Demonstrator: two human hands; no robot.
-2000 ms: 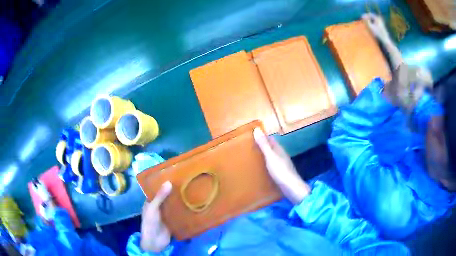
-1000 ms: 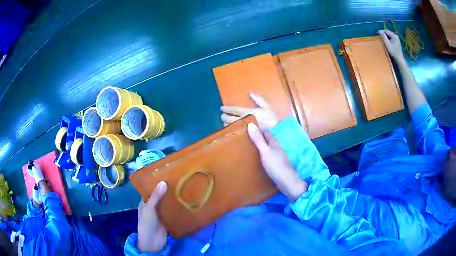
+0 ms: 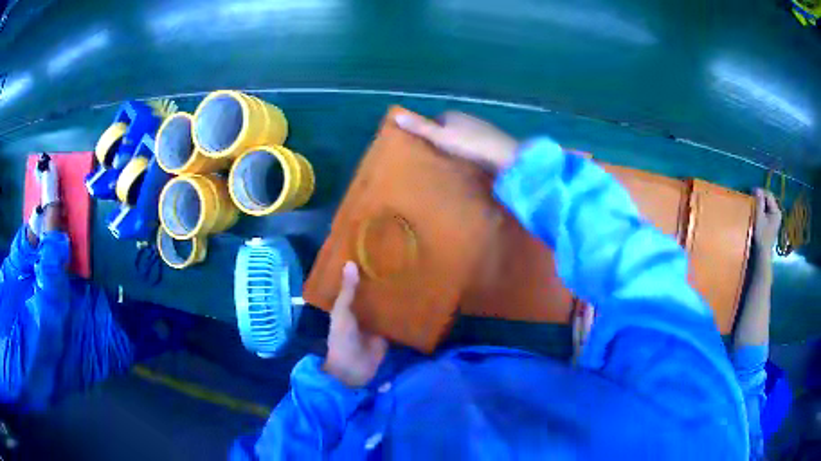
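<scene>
An orange-brown panel (image 3: 432, 230) is held tilted in front of me, partly blurred. A ring of thin tan rubber bands (image 3: 387, 247) lies on its face. My left hand (image 3: 354, 335) grips its lower left edge, thumb on top, other fingers mostly hidden beneath. My right hand (image 3: 464, 137) is blurred and holds the upper corner, fingertips at the edge. More orange panels (image 3: 527, 288) lie beside and partly behind it on the green bench, partly covered by my right sleeve.
Yellow tape rolls (image 3: 236, 126) and blue dispenser-like objects (image 3: 135, 198) stand left. A teal fan (image 3: 263, 295) is near the bench edge. Dark scissors (image 3: 148, 263) lie beside the rolls. Neighbours' hands are at a red sheet (image 3: 79, 212) and right-hand panels (image 3: 720, 243).
The view has swung right and the fan now shows. The held panel has turned steeper. My right hand has moved to its upper corner. The neighbour's hand has left the left bench panel.
</scene>
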